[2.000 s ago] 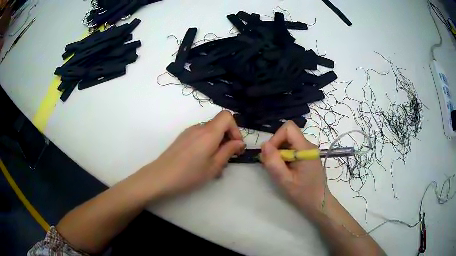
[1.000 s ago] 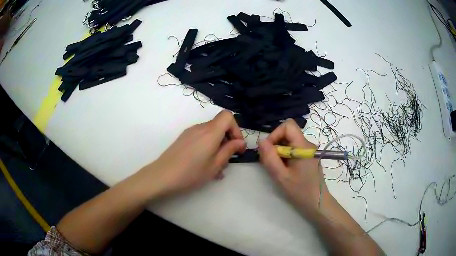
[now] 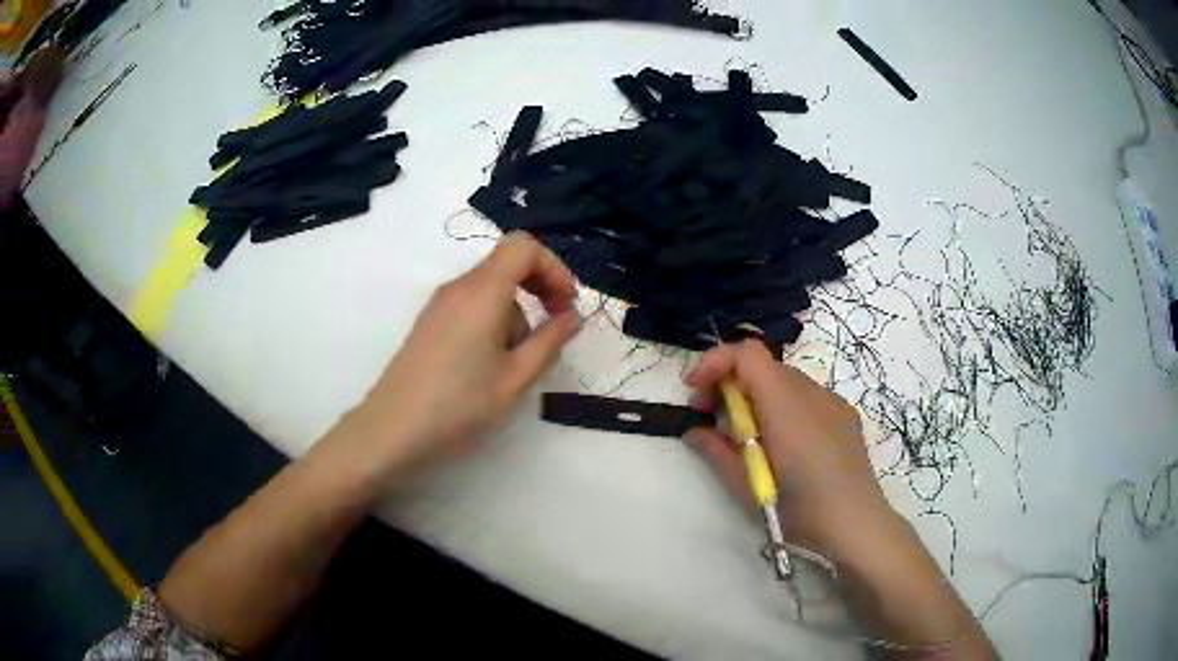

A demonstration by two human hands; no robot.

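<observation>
A black fabric tab (image 3: 628,415) with a small pale slot lies flat on the white table, its right end at my right fingertips. My right hand (image 3: 788,433) holds the yellow thread-trimming pen (image 3: 749,446), its thin tip up toward the pile and its silver end pointing down toward me. My left hand (image 3: 485,342) is raised at the left of the tab, thumb and forefinger apart; I cannot tell if a thread is between them. A large pile of black tabs (image 3: 685,194) lies just beyond both hands.
A smaller stack of tabs (image 3: 310,168) lies at left by yellow tape (image 3: 168,278). Long strips (image 3: 388,32) lie at the far left. Thread waste (image 3: 1033,310) spreads at right, near the pen cord (image 3: 1021,581), a red-and-black tool (image 3: 1099,607) and a white power strip (image 3: 1147,252).
My left hand has let go of the tab and moved up and left. The pen has swung from nearly level to steep, silver end down. The tab is now uncovered. The view has shifted slightly.
</observation>
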